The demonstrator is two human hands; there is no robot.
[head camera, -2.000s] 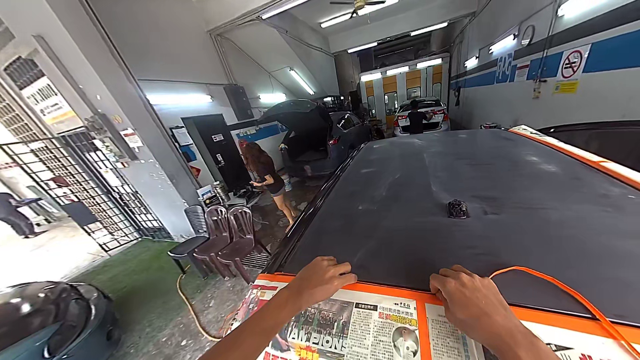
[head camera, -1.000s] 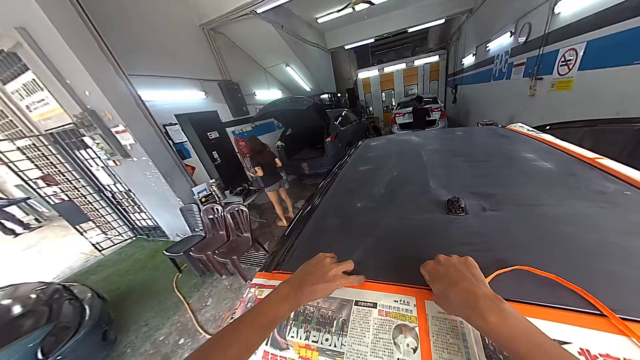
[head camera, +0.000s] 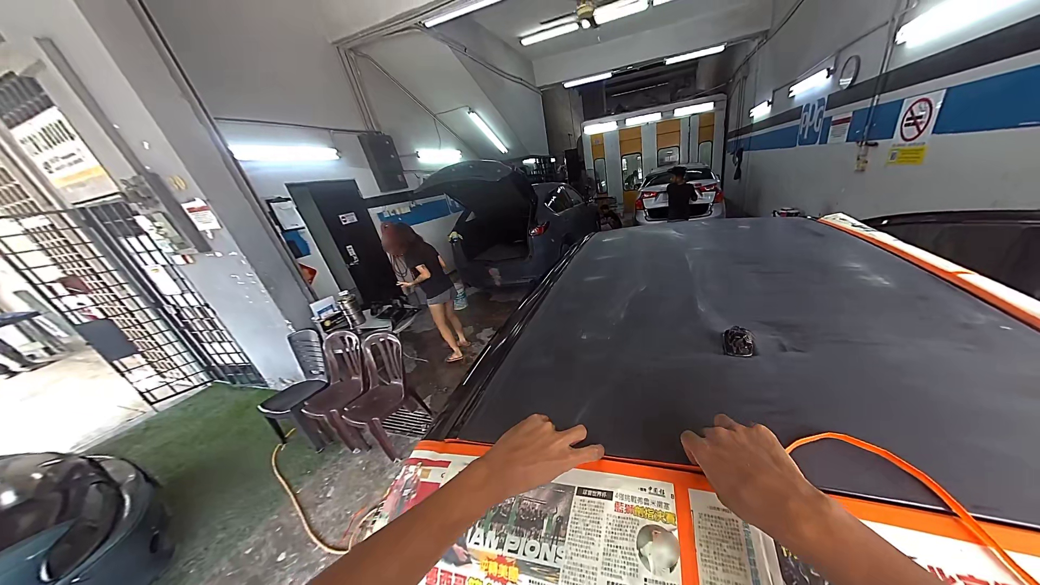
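Note:
My left hand rests with bent fingers on the rear edge of a dull dark car roof, at the orange masking tape. To its right, my right hand touches the same edge, fingers curled over the roof side of the tape. Whether either hand pinches anything is hidden under the fingers. Below the tape, newspaper sheets cover the car, joined by an orange strip. A small black fitting stands on the roof. An orange hose curves up beside my right hand.
Several plastic chairs stand at the left by a pillar. A person stands behind them, near a dark car with its tailgate up. Another person is at a white car further back. A hose lies on the floor at lower left.
The person by the chairs has turned and shifted slightly. My right hand moved a little left along the roof edge at first; both hands remain at the tape.

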